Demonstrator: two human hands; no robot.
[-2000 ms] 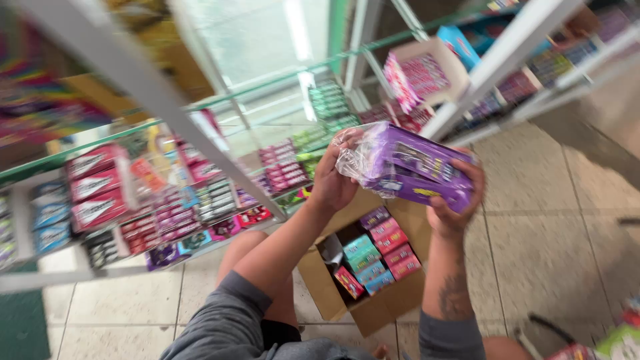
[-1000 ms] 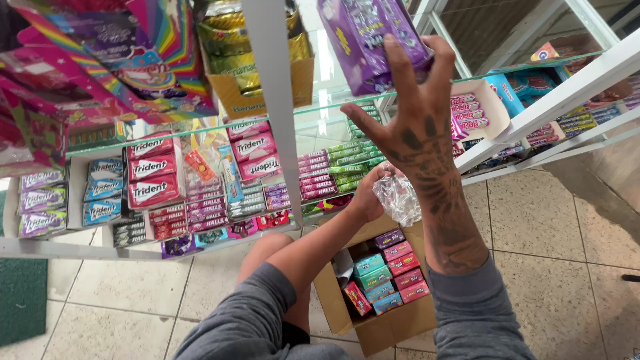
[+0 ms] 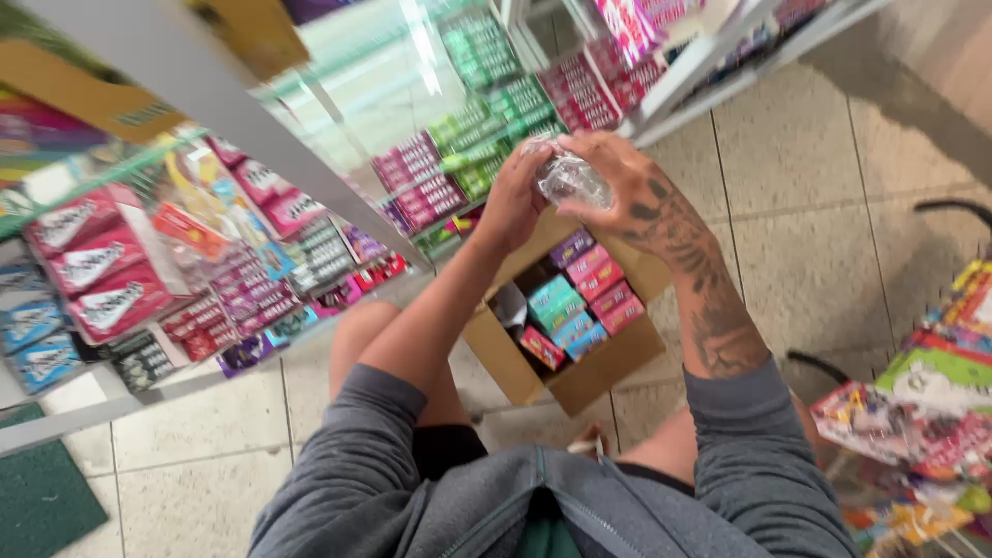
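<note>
Between my two hands is a crumpled ball of clear plastic wrap (image 3: 572, 180). My left hand (image 3: 518, 186) grips its left side, and my right hand (image 3: 620, 186) curls over it from the right, fingers and thumb around it. Below them an open cardboard box (image 3: 511, 364) stands on the floor, holding several small candy boxes: teal ones (image 3: 554, 302), pink ones (image 3: 595, 271), a purple one (image 3: 572, 248) and a red one (image 3: 542, 346). Behind my hands, green Halls packs (image 3: 523, 105) and dark pink Halls packs (image 3: 418, 170) lie in rows on the shelf.
A grey shelf upright (image 3: 256, 139) slants across the left, by a glass shelf edge. Pink Trident packs (image 3: 101, 263) and blue packs (image 3: 39, 341) fill the lower left shelf. Colourful printed packages (image 3: 914, 418) are at the right. A green mat (image 3: 46, 496) lies at lower left.
The purple package, in both hands at first and then raised in my right hand, is no longer in them. My right hand has come down to the plastic wrap in my left. The view has shifted.
</note>
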